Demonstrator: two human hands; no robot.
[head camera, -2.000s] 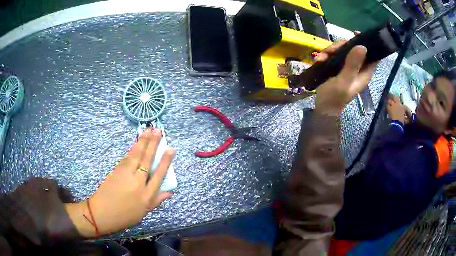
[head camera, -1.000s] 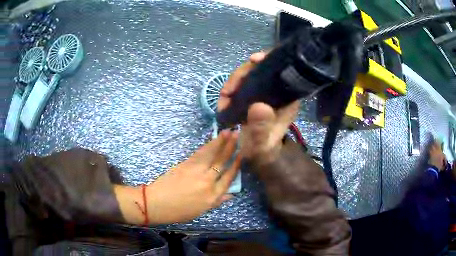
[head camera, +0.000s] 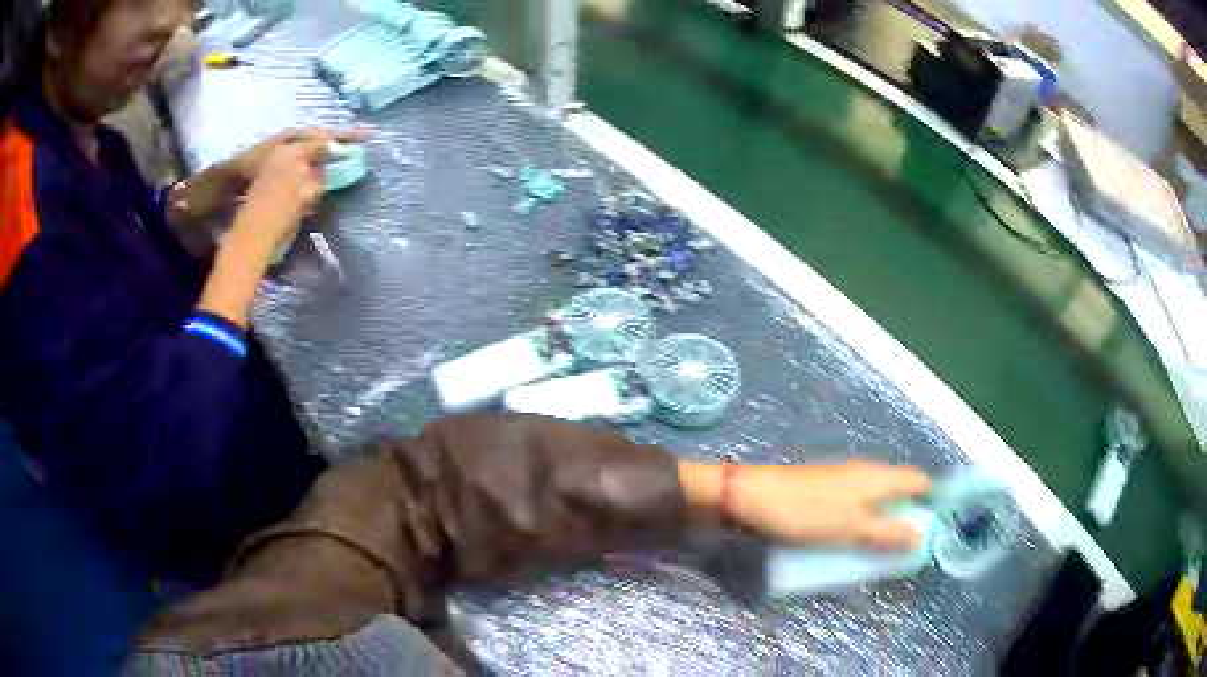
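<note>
My left hand (head camera: 834, 503), with a red string at the wrist, is on a pale aqua handheld fan (head camera: 847, 566) at the lower right, fingers over the handle near the neck. The fan's round head (head camera: 973, 522) points right and shows a dark blue centre; it is blurred. Two more fans (head camera: 688, 380) lie side by side on the silvery sheeting, left of and beyond my hand. My right hand is out of the picture.
A neighbouring worker in dark blue (head camera: 133, 357) holds a pale part at the left. Small dark blue parts (head camera: 642, 249) lie heaped beyond the two fans. The green conveyor (head camera: 847, 238) carries a fan (head camera: 1116, 466). A black shape (head camera: 1052, 622) stands at the lower right edge.
The view has swung left, to the neighbour and the heap of parts. My left hand is now on a fan near the conveyor edge. My right hand and the screwdriver have left the picture.
</note>
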